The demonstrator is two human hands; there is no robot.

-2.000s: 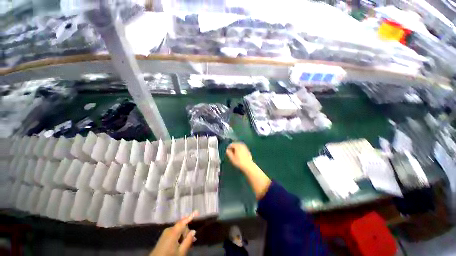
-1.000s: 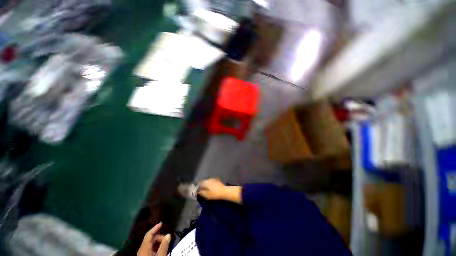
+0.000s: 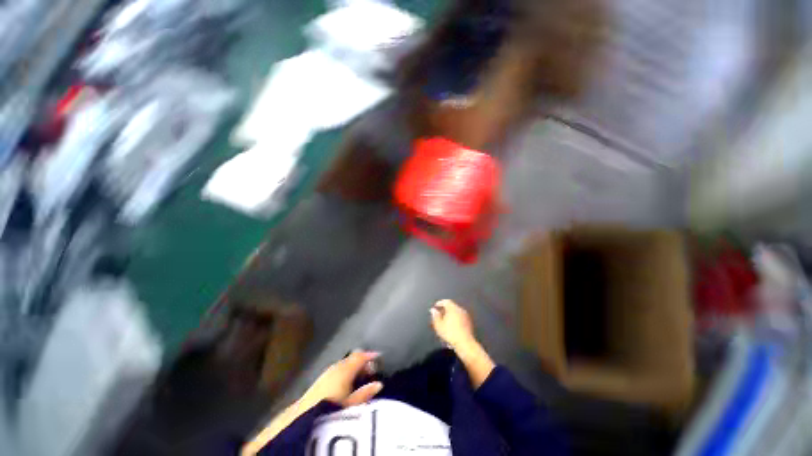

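My right hand is held out above the grey floor at the bottom middle, fingers curled; blur hides whether it holds anything. My left hand is close to my body at the bottom, with a small dark spot by its fingertips that I cannot identify. A large open brown carton stands on the floor to the right of my hands, its inside dark. White sheets or stacks lie on the green bench top at the upper left. The whole view is blurred.
A red plastic stool stands on the floor ahead. Whitish bagged items lie along the bench at the left. A brown box shows under the bench edge. Blue and white shelving is at the lower right.
The view has turned from the bench and box rows to the floor and carton. My right hand moved from over the bench to above the floor; the whitish thing at it a second ago no longer shows.
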